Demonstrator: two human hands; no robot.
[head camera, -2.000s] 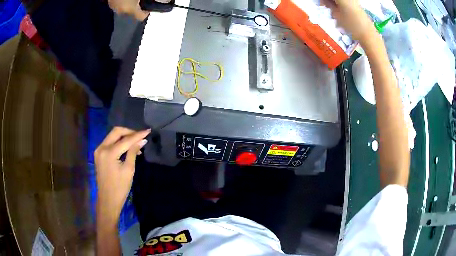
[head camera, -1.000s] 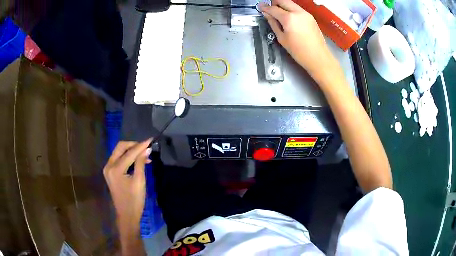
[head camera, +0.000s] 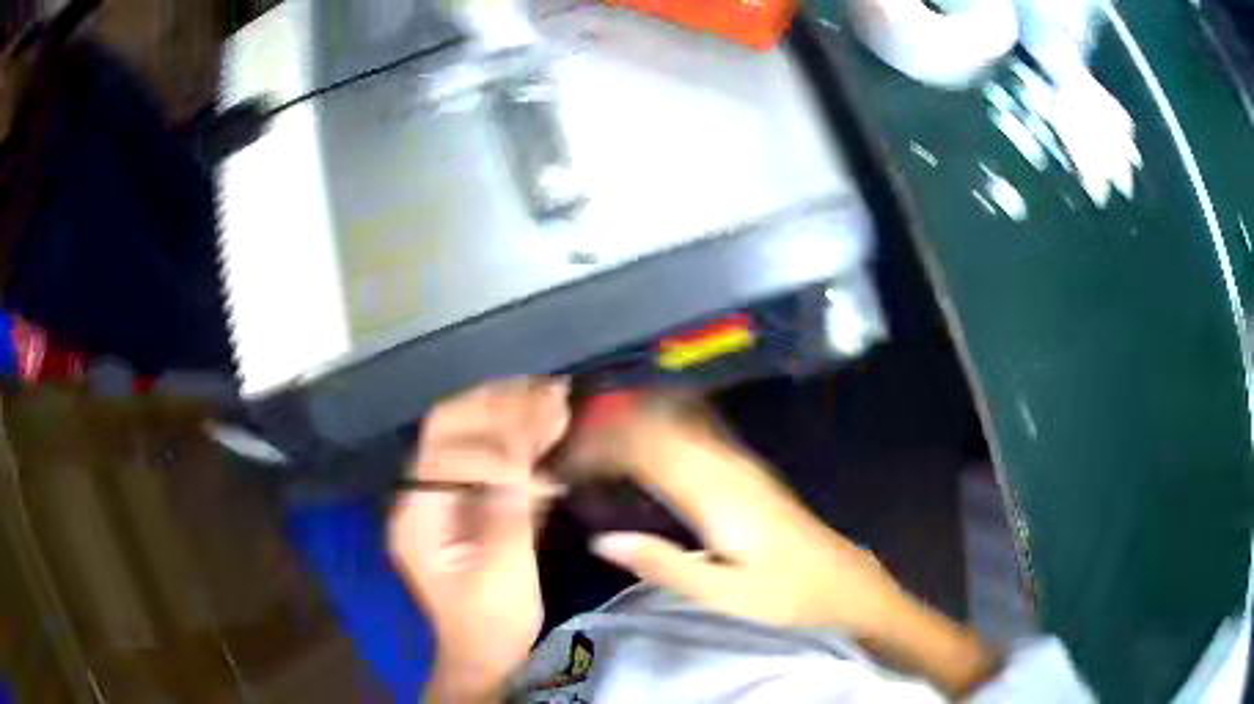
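Note:
The view is blurred. My left hand (head camera: 475, 530) is in front of the machine's front edge, closed on a thin dark rod piece (head camera: 440, 486). A pale blurred shape (head camera: 248, 440) lies left of it; I cannot tell if it is the rod's round head. My right hand (head camera: 736, 530) is beside it at the control panel, thumb apart from the fingers, nothing visible in it. Its fingertips are blurred near the red stop button (head camera: 608, 410). A black-handled rod (head camera: 365, 76) reaches from the left over the white strip toward the bright, blurred fixture (head camera: 502, 62).
A slotted clamp bar (head camera: 536, 151) and a faint yellow band (head camera: 392, 275) are on the metal plate (head camera: 674, 151). A white ridged strip (head camera: 286, 255) lines its left side. The orange-red box (head camera: 736, 17) is behind. A white roll (head camera: 949, 48) and pale discs (head camera: 1080, 131) lie right.
My right hand has left the fixture and come down to the panel. My left hand has moved right, close to it, still with the rod piece. The view has shifted and tilted.

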